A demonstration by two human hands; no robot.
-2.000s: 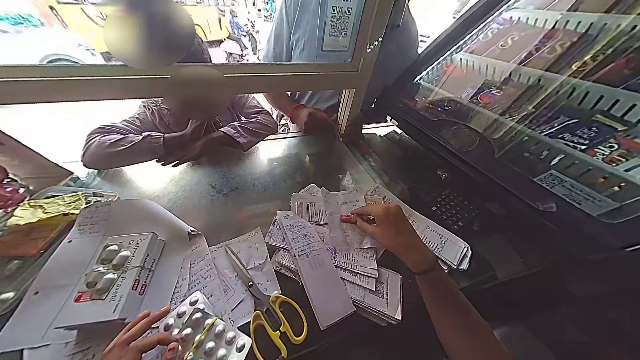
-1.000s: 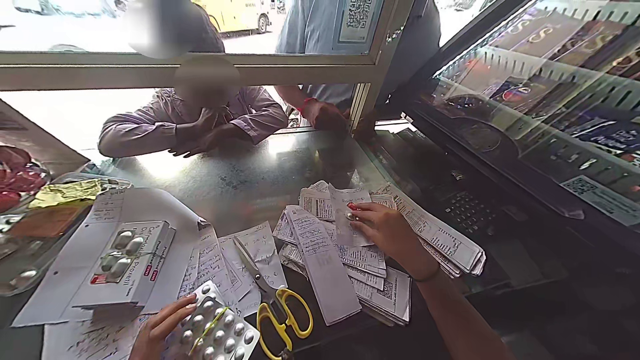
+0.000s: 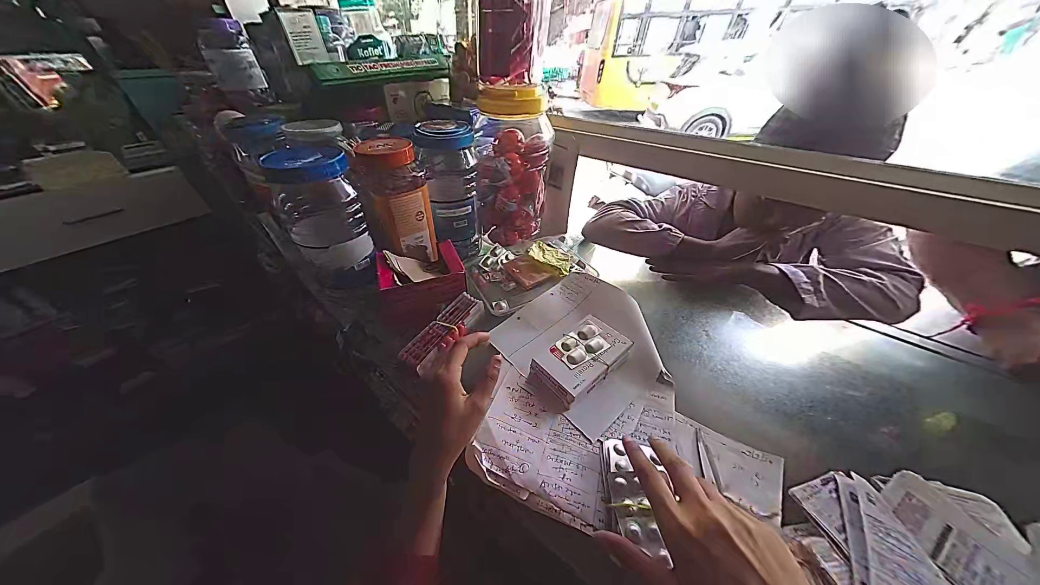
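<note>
My left hand (image 3: 461, 398) is at a rubber-banded bundle of red blister strips (image 3: 441, 331), its fingers at the bundle's near end; whether they grip it is unclear. My right hand (image 3: 703, 520) lies spread over banded silver blister packs (image 3: 634, 496) on handwritten papers (image 3: 544, 455). Between and beyond my hands, a white medicine box (image 3: 578, 370) bears a small blister piece (image 3: 582, 344) on top. The scissors are not clearly visible.
Plastic jars (image 3: 305, 203) and a red-filled jar (image 3: 513, 175) stand behind a pink box (image 3: 421, 288). A clear tray (image 3: 497, 302) holds small packets. Slips of paper (image 3: 902, 528) lie at lower right. A person's folded arms (image 3: 731, 260) rest on the counter beyond the window rail.
The view has swung left. My left hand has gone from the silver blister packs to the red strips; my right hand has gone from the paper slips to the silver packs.
</note>
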